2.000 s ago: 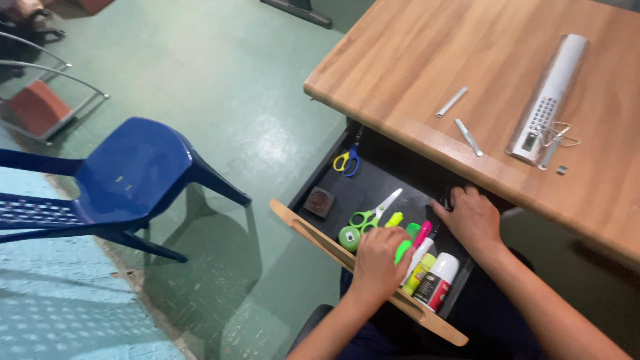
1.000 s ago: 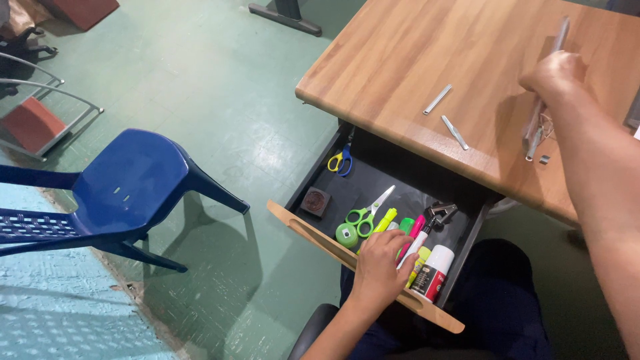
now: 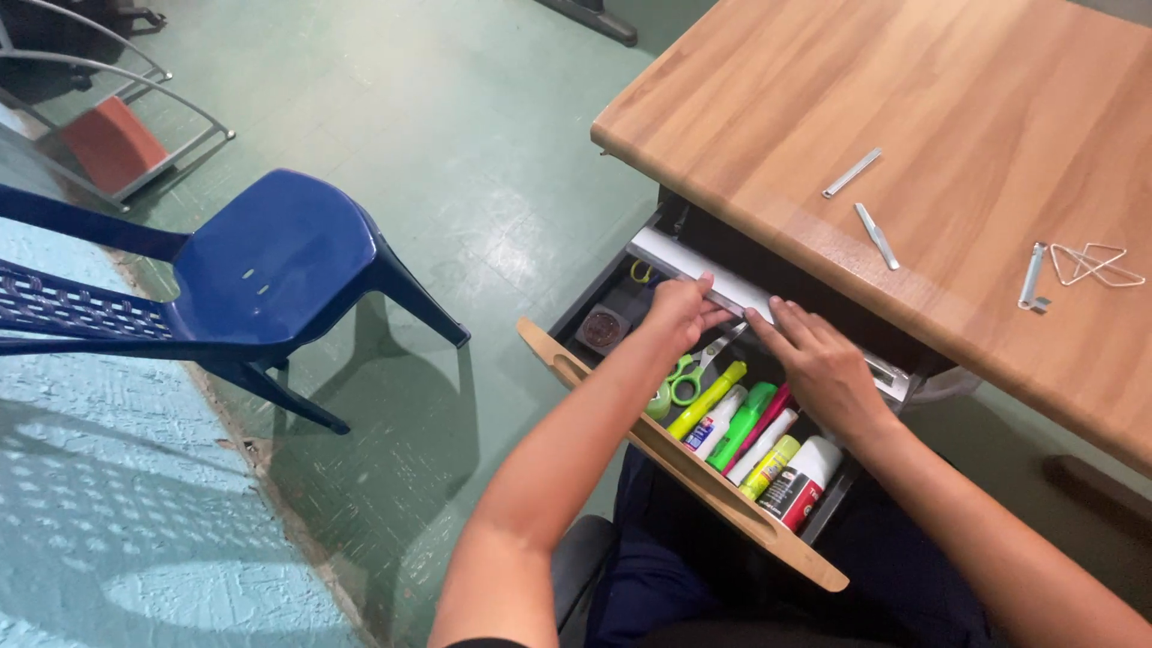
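Observation:
A long silver-white ruler-like bar with a keypad and small display [image 3: 702, 270] lies across the back of the open drawer [image 3: 720, 477]. My left hand [image 3: 679, 310] grips its near edge around the middle, and my right hand [image 3: 814, 360] rests on it farther right, covering its keys. In front of it lie green-handled scissors [image 3: 688, 378], a yellow highlighter [image 3: 708, 400], a green highlighter [image 3: 742, 425], a white pen [image 3: 761, 446], a glue stick [image 3: 769, 468] and a white-capped bottle [image 3: 801, 486]. A brown square block [image 3: 601, 329] sits at the left. Yellow scissors [image 3: 642, 271] are partly hidden under the bar.
The wooden desktop [image 3: 810, 90] overhangs the drawer. Metal strips [image 3: 851, 173], a metal fastener [image 3: 1031, 277] and a wire clip [image 3: 1096, 265] lie on it. A blue plastic chair [image 3: 274, 256] stands at the left near a light-blue wall [image 3: 117, 504].
The silver bar has moved from the desktop into the drawer, carried by my right hand. My left hand has moved from the highlighters to the bar.

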